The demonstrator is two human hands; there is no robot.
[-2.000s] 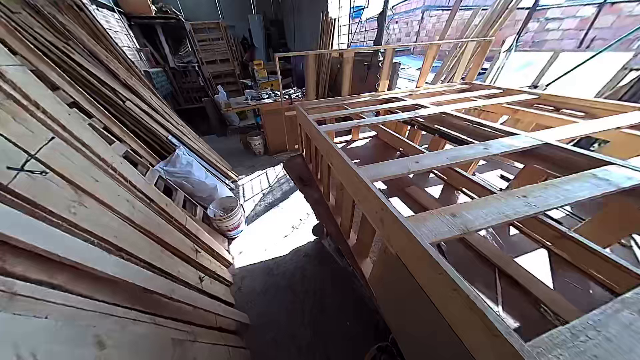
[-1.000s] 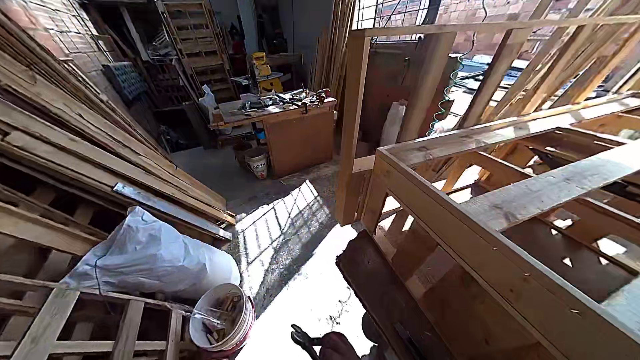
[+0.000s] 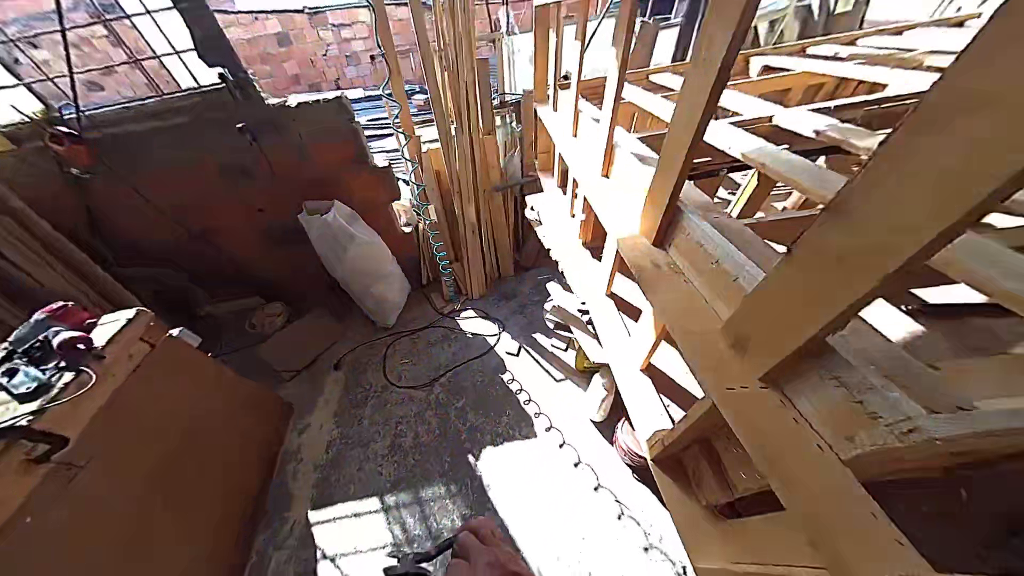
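Observation:
At the bottom edge, my right hand (image 3: pixel 484 550) is closed around a dark metal hand tool (image 3: pixel 420 558), which looks like pliers or pincers. The tool points to the left, and its lower part is cut off by the frame. Beneath them lies the sunlit concrete floor (image 3: pixel 400 448). A large wooden frame (image 3: pixel 760 400) of nailed boards and studs stands to the right of the hand, apart from it. My left hand is out of view.
A workbench (image 3: pixel 80 400) with tools stands at left. A black cable (image 3: pixel 392 360) and a coiled air hose (image 3: pixel 560 432) lie on the floor ahead. A white sack (image 3: pixel 356 260) leans against the wall, near upright wooden strips (image 3: pixel 472 192).
The view has moved forward and swung right, past the frame's corner. The workbench is now close at left. The dark tool was at the bottom edge one second ago too.

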